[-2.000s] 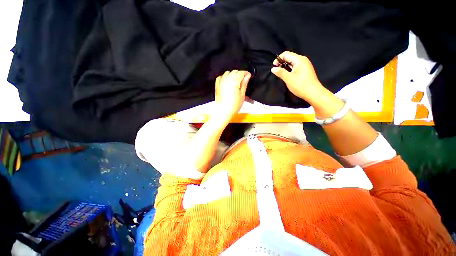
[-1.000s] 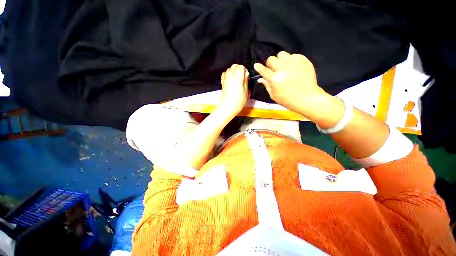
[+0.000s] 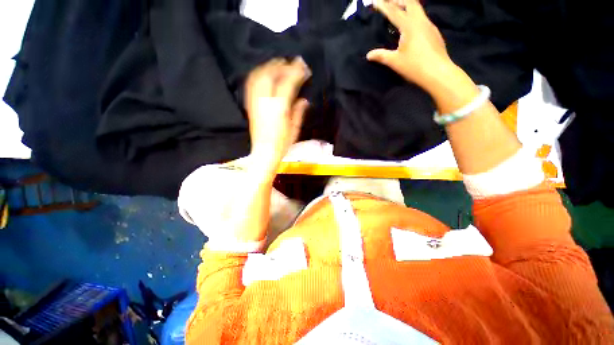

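A large black garment (image 3: 182, 81) lies over the table and hangs over its front edge at the left. My left hand (image 3: 273, 101) is blurred above the middle of the garment, thumb apart from the fingers, with no cloth seen in it. My right hand (image 3: 417, 47) is further forward and to the right, over the cloth, its thumb spread out and its fingertips near the top edge of the picture. A small dark spot shows between its fingers; I cannot tell if it is a tool or cloth behind.
The white table (image 3: 437, 159) has a yellow-taped front edge. More black cloth (image 3: 586, 135) hangs at the far right. A blue crate (image 3: 74, 306) and a blue bag (image 3: 178, 320) are on the blue-green floor at lower left. A wooden frame (image 3: 50, 192) shows at the left.
My hands were close together at the middle of the cloth. They have parted: the left moved left and forward, the right forward. The garment has shifted, and white table shows at the top.
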